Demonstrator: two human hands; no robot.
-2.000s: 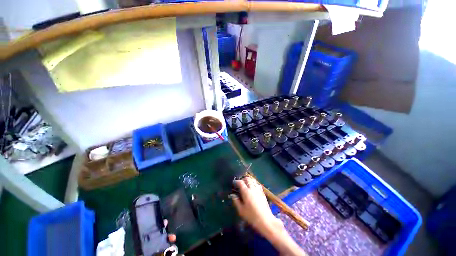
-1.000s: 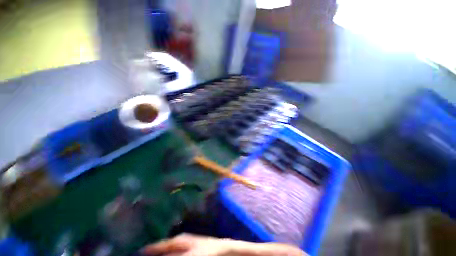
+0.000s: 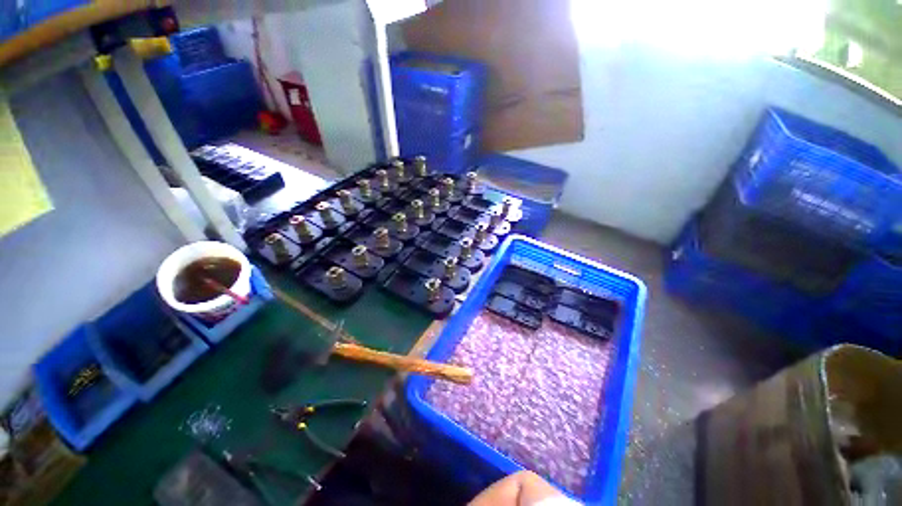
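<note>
The blue crate (image 3: pixel 633 395) with a pinkish speckled lining stands at the bench's right side. Several black lock housings (image 3: pixel 582 312) lie at its far end. Part of my right hand (image 3: pixel 519 491) shows at the bottom edge, over the crate's near rim; its fingers are mostly cut off, so I cannot tell if it holds anything. My left hand is out of the picture. A hammer (image 3: pixel 401 362) lies on the green mat, its wooden handle reaching over the crate's left rim. Two pairs of pliers lie nearby, one with yellow marks (image 3: pixel 315 420).
Rows of black housings with upright brass-silver tubes (image 3: pixel 381 237) stand behind the hammer. The white grease tub (image 3: pixel 203 282) and blue bins (image 3: pixel 84 395) are at left. A steel block (image 3: pixel 203 481) lies bottom left. Blue crates (image 3: pixel 811 198) and a cardboard box (image 3: pixel 762 435) stand at right.
The view has turned right and sharpened. My right hand has left the mat beside the hammer and is now at the bottom edge by the crate. My left hand has gone out of view.
</note>
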